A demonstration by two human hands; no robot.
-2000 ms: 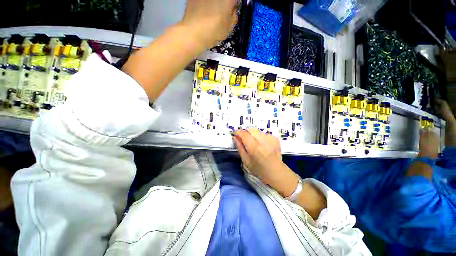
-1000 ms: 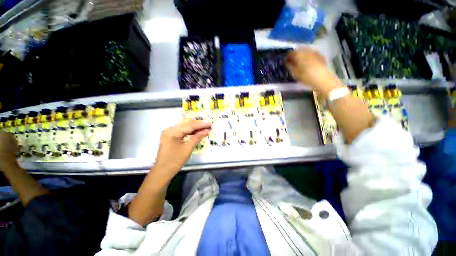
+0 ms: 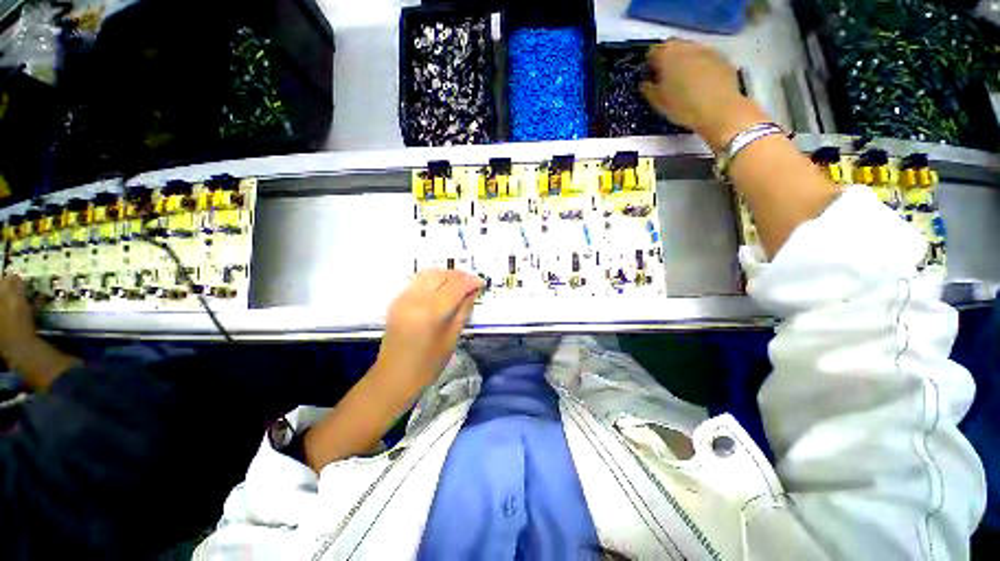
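Observation:
A cream circuit board panel of several joined boards, with yellow and black parts along its far edge, lies on the metal line rail. My left hand is at the panel's near left part, thumb and finger pinched at a tiny dark component on or just over the board. My right hand reaches into the right small bin of dark components, fingers curled down. Its fingertips are partly hidden, and whether they hold anything cannot be told.
The bin of blue components and the bin of silvery-dark components stand behind the rail. Other panels lie left and right, the right one partly under my forearm. A neighbour's hand is at far left. Large black bins stand behind.
My right hand, first low at the panel, is now at the right bin. My left hand has come from the bins to the panel's near left edge. The camera view has shifted.

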